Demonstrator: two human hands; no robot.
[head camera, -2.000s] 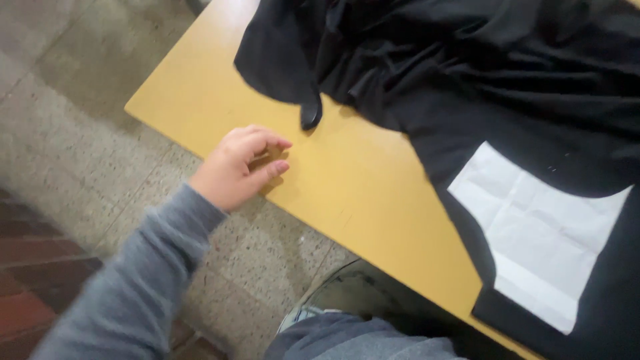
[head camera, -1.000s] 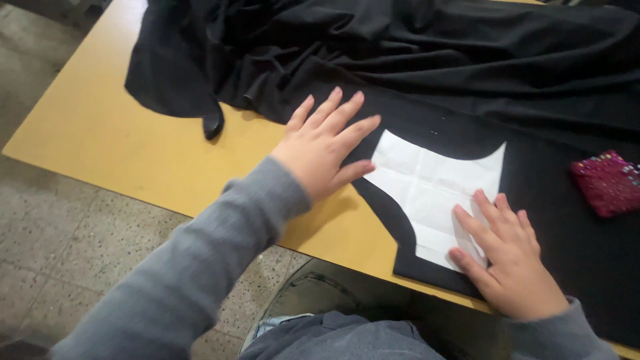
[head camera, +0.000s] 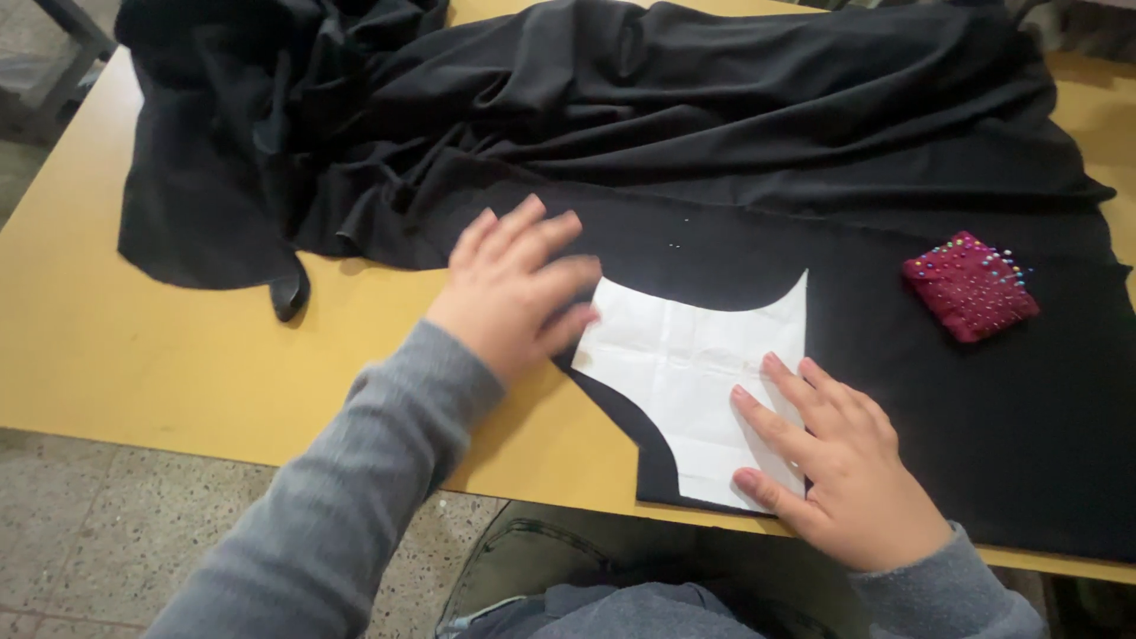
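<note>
A white paper pattern piece (head camera: 701, 364) with curved edges lies flat on black fabric (head camera: 941, 426) near the table's front edge. My right hand (head camera: 834, 453) rests with spread fingers on the paper's right side. My left hand (head camera: 524, 284) is at the paper's upper left corner, over the fabric's edge, fingers apart and slightly blurred; whether it touches the cloth I cannot tell. Neither hand holds anything. To the right, a dark red pincushion (head camera: 969, 286) full of colored-head pins sits on the fabric. A few tiny light specks show on the cloth above the paper.
The yellow tabletop (head camera: 177, 373) shows at the left and along the front. Gathered folds of the black fabric stretch across the back, and a narrow strip of it (head camera: 289, 293) hangs loose at the left. A speckled tile floor (head camera: 98, 524) lies below.
The view has shifted to the right. My right hand, out of sight two seconds ago, came onto the paper. My left hand moved from the bare table edge to the fabric beside the paper.
</note>
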